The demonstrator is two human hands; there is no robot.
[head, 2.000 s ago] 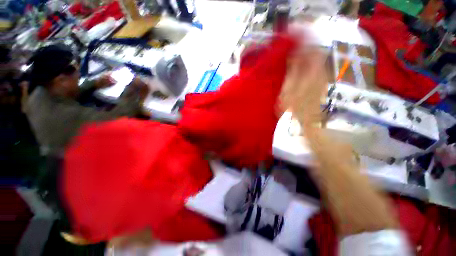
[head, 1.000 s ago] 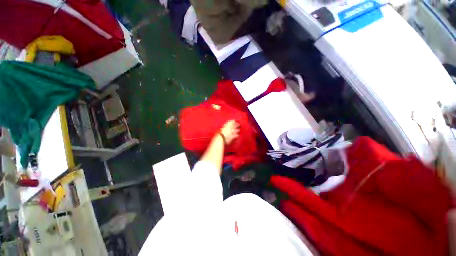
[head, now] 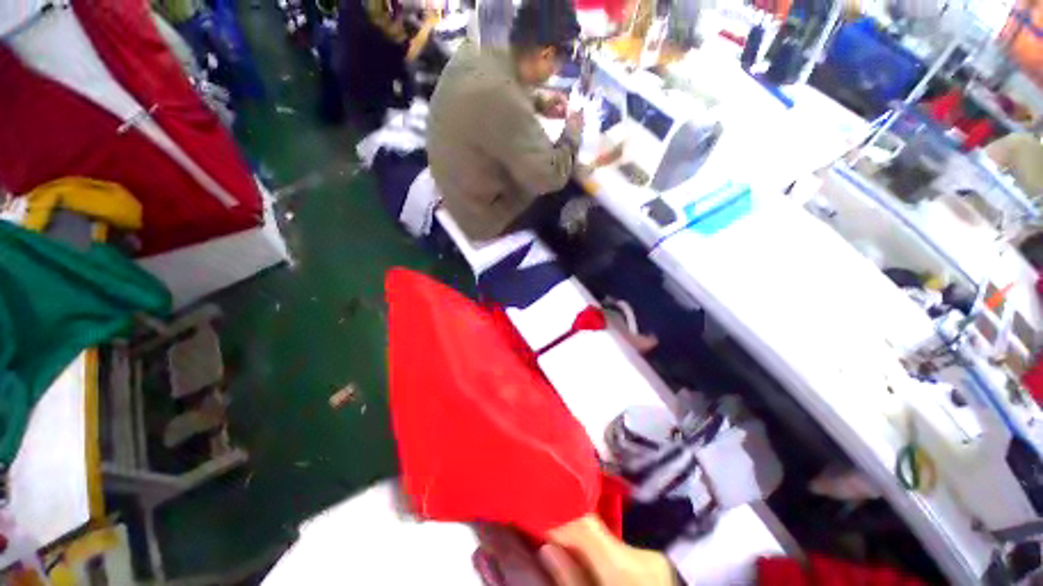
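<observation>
A bright red garment piece [head: 486, 406] is raised in front of me, spread over the near end of the bench. What looks like my right hand [head: 606, 555] grips its lower edge at the bottom of the picture. Darker, blurred finger shapes beside it may be my left hand [head: 509, 561], cut off by the bottom edge; I cannot tell its grip. A bundle of white and navy striped rib pieces [head: 675, 458] lies on the white bench [head: 589, 361], right of the red cloth.
A seated person [head: 492, 137] works at a machine ahead. A long white machine table [head: 778, 303] runs along the right, with a sewing machine [head: 926, 401]. Green cloth [head: 69, 309] and a red and white stack [head: 137, 137] stand left across the green floor [head: 303, 321]. Red cloth [head: 841, 572] shows bottom right.
The red piece, low beside the bench before, is now lifted and spread nearer to me. The view has turned up and right, showing the seated person. The large red heap at right has mostly left the picture.
</observation>
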